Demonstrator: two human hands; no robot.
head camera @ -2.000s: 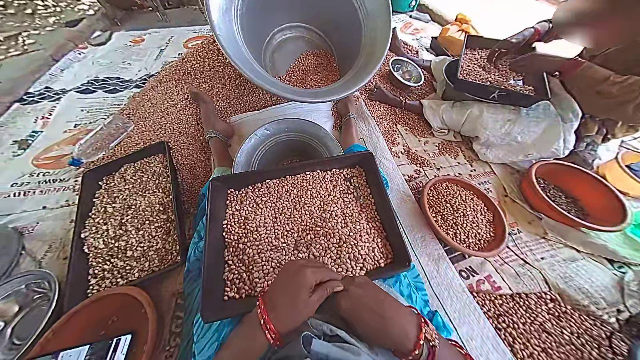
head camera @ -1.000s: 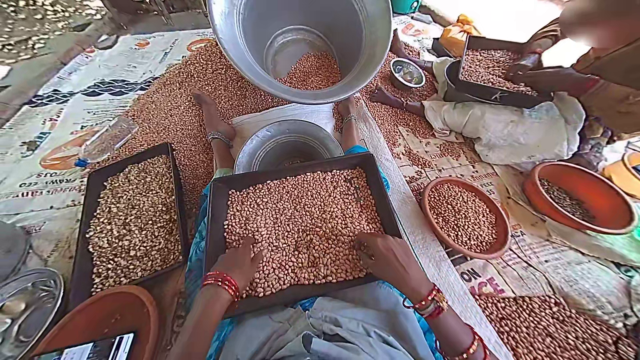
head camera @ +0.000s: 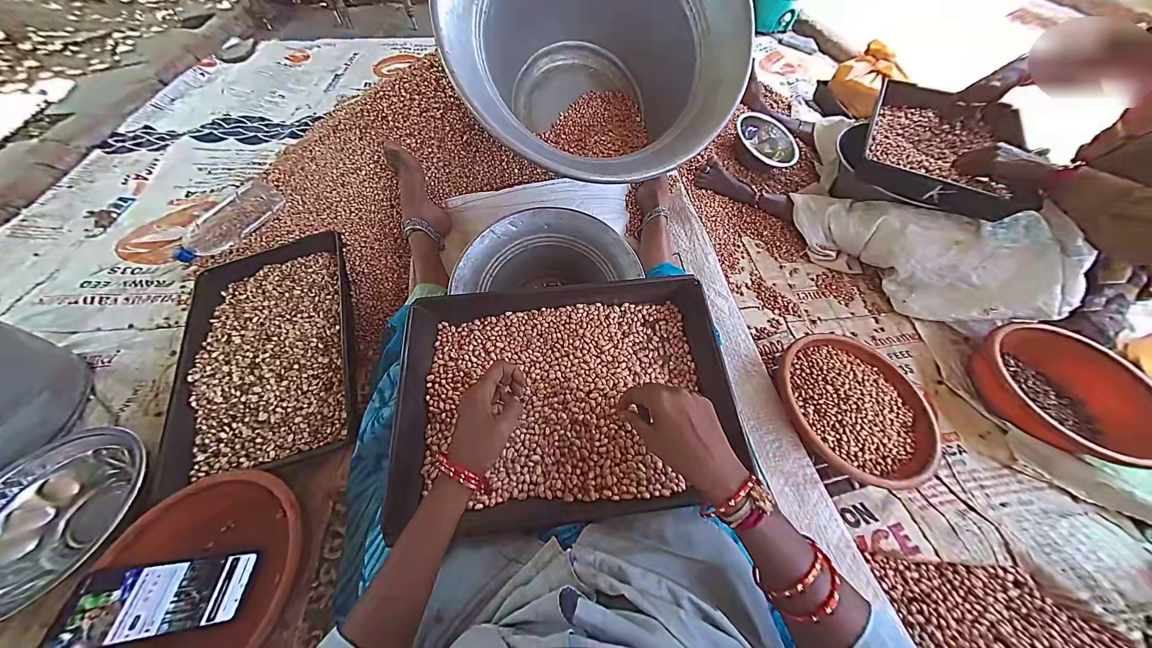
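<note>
A black rectangular tray (head camera: 706, 360) lies across my lap, filled with reddish-brown nuts or seeds (head camera: 567, 396). Over its left part is my left hand (head camera: 489, 418), fingers curled in; whether it pinches a nut is too small to tell. My right hand (head camera: 679, 432) is over the right part, thumb and fingers bent towards the nuts, its contents also unclear. Just beyond the tray's far edge stands a round metal pot (head camera: 544, 243), its inside partly hidden. Behind that, a big metal pot (head camera: 589, 166) is tipped towards me, holding some of the same nuts.
On my left are a tray of paler pieces (head camera: 270, 360), a plastic bottle (head camera: 234, 216), a steel plate (head camera: 126, 441) and a brown basin (head camera: 279, 531) with a phone (head camera: 162, 598). Right: a bowl of nuts (head camera: 792, 396), an orange basin (head camera: 990, 360), and another person's hand (head camera: 985, 166) at a tray (head camera: 945, 193).
My hands were together at the tray's near edge, then spread down on the nuts. Now both are curled and closer to each other over the tray.
</note>
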